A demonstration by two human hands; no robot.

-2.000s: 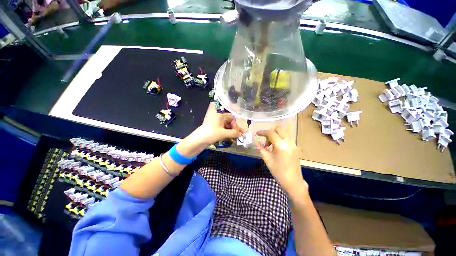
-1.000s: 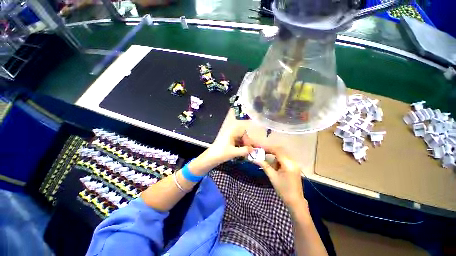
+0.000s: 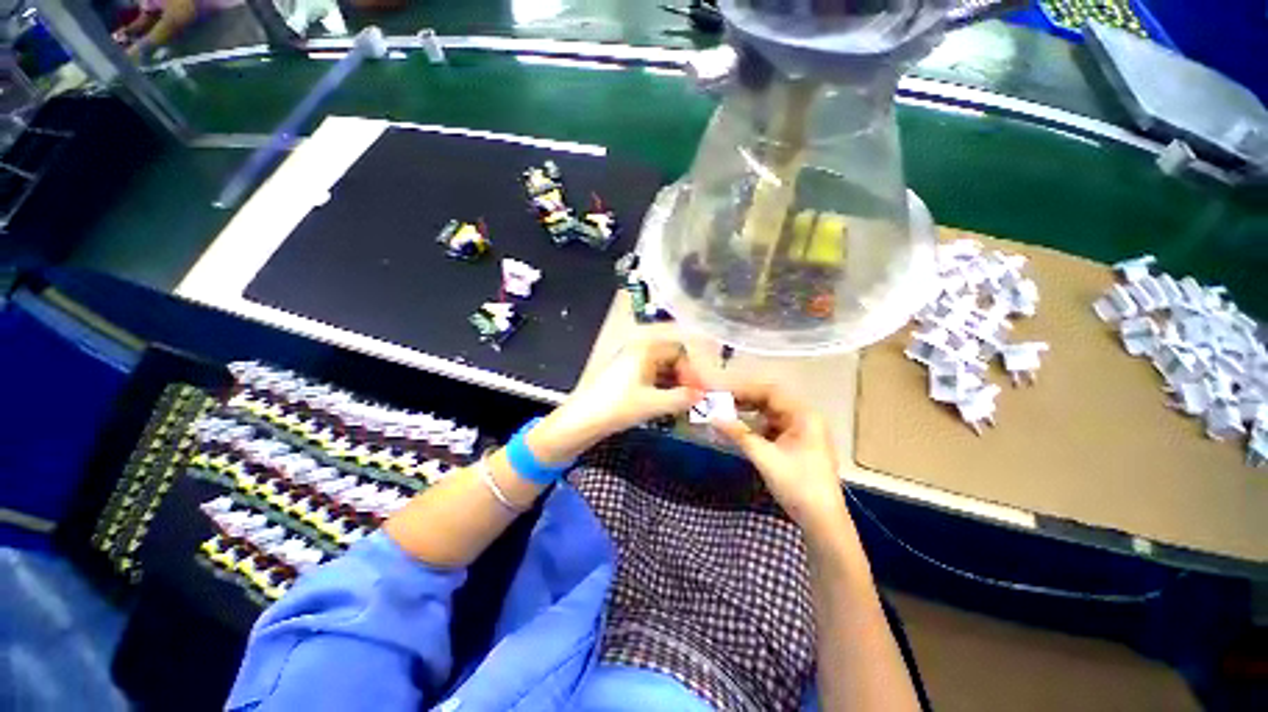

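A white plug housing (image 3: 715, 408) is held between both hands at the bench's front edge, just below the hood. My left hand (image 3: 638, 384) pinches its left side with the fingertips. My right hand (image 3: 782, 434) holds its right side. A thin dark tip (image 3: 727, 355) points down at the hood's lower rim, above the housing. Whether wires or a circuit board hang from the housing is hidden by the fingers.
Clear fume hood (image 3: 793, 237) above the hands. Black mat (image 3: 403, 251) with several circuit boards (image 3: 466, 239) at left. Tan board (image 3: 1064, 445) with heaped plug housings (image 3: 973, 327) at right. Parts tray (image 3: 167, 487) with rows of units low left. Green conveyor (image 3: 556, 104) behind.
The right hand has moved from just beside the housing to holding it, and both hands sit slightly farther below the tip than at first. The whole view has also shifted.
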